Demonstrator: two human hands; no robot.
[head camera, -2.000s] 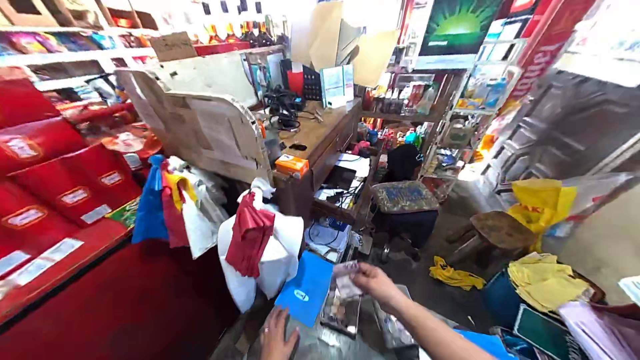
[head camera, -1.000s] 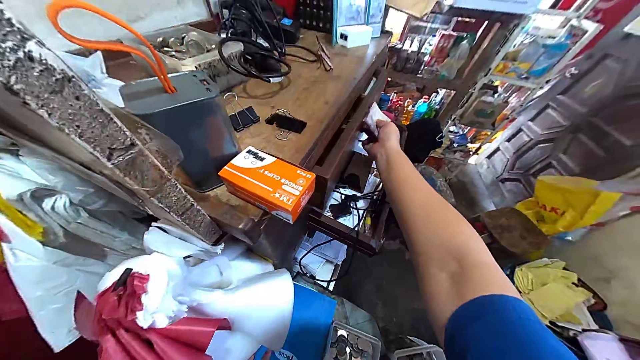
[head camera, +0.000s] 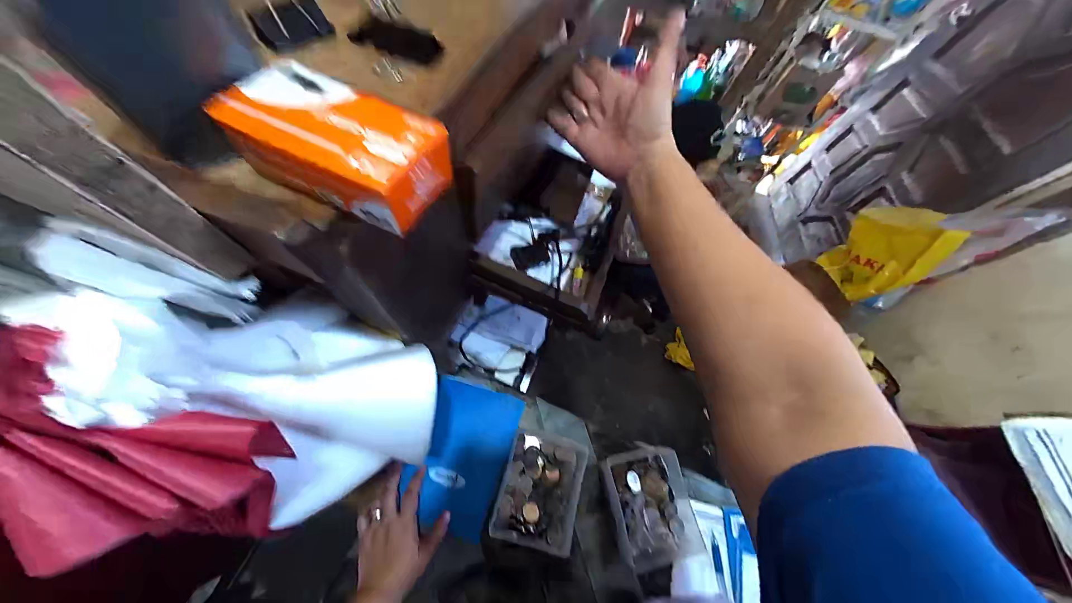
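My right hand (head camera: 620, 113), at the end of my outstretched arm, is beside the front side of the wooden desk (head camera: 502, 75). Its fingers are spread and nothing shows in them. Low in the view, my left hand (head camera: 394, 532) has its fingers apart, with fingertips on or close to the edge of a blue folder (head camera: 473, 452). To the right of the folder are two clear plastic containers of coins, one (head camera: 538, 494) near it and another (head camera: 646, 507) farther right. An orange binder clip box (head camera: 335, 146) rests on the desk corner.
White and red plastic bags (head camera: 335, 402) bulge at the left, over the folder's edge. Below the desk, an open drawer (head camera: 536, 289) holds papers and cables. Black binder clips (head camera: 398, 40) lie on the desk. A yellow bag (head camera: 896, 251) is at the right, near a dark panelled door (head camera: 921, 117).
Two seconds ago my right hand held a banknote above the coin container; one second ago it held something pale beside the desk. Now its fingers are spread, with nothing visible in them. The view has shifted strongly.
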